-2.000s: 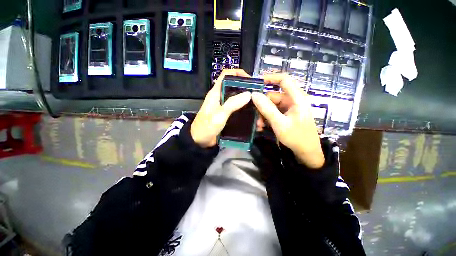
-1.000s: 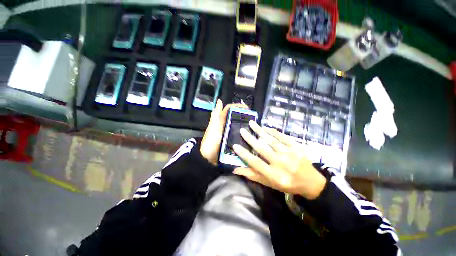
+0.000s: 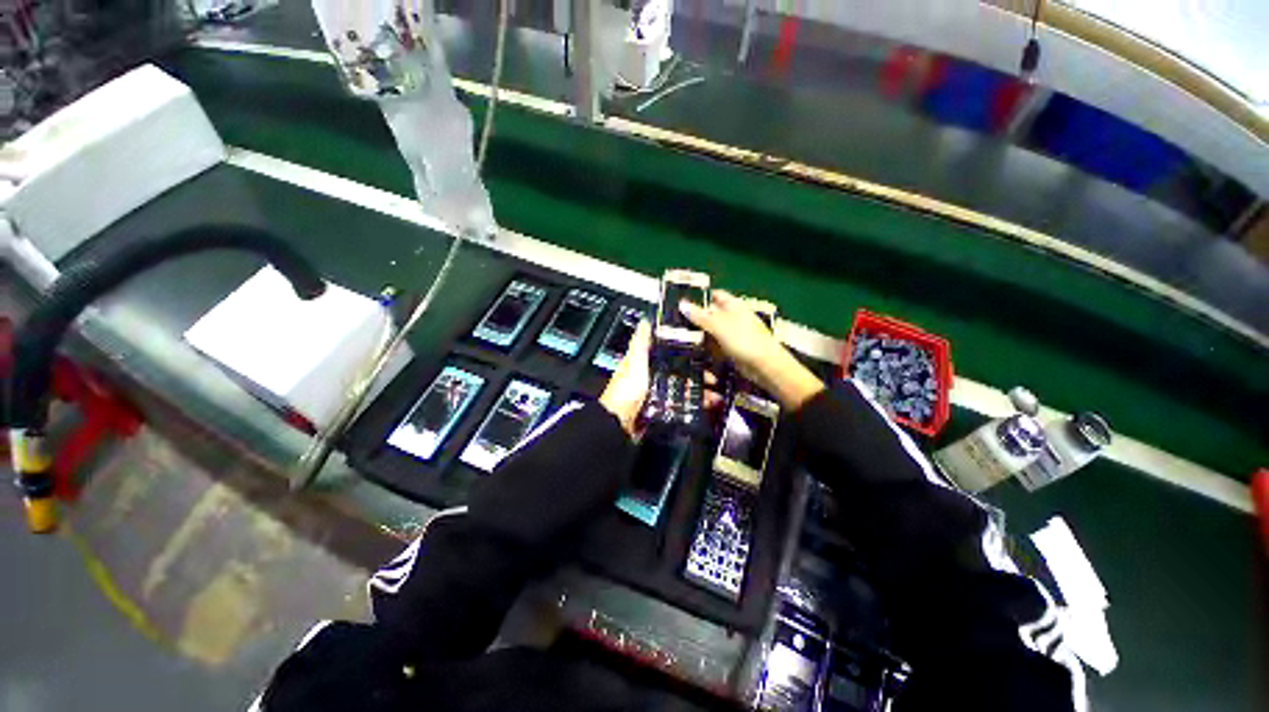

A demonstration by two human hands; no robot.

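Note:
My left hand (image 3: 633, 378) and my right hand (image 3: 752, 342) hold an opened phone above the black foam tray (image 3: 585, 538). Its upper half is a gold-framed phone half (image 3: 683, 309) with a lit-looking screen, and its lower half is a black keypad half (image 3: 676, 391). My right thumb touches the screen half's lower edge; some fingertips are hidden. A teal phone housing (image 3: 651, 473) lies in the tray below my hands, with several more to the left. Another gold-framed half (image 3: 747, 437) and keypad half (image 3: 721, 537) lie at the tray's right.
A red parts bin (image 3: 951, 376) of small grey pieces and dispenser bottles (image 3: 998, 452) stand right. The clear blister tray (image 3: 795, 668) is partly under my right sleeve. White paper (image 3: 1072, 584) lies far right. A white box (image 3: 290, 341), black hose (image 3: 153, 251) and hanging cable (image 3: 418, 320) are left.
The teal housing has left my hands, and one now lies in the tray's front right slot. My hands moved forward and took hold of the gold-framed phone. The view tilted up.

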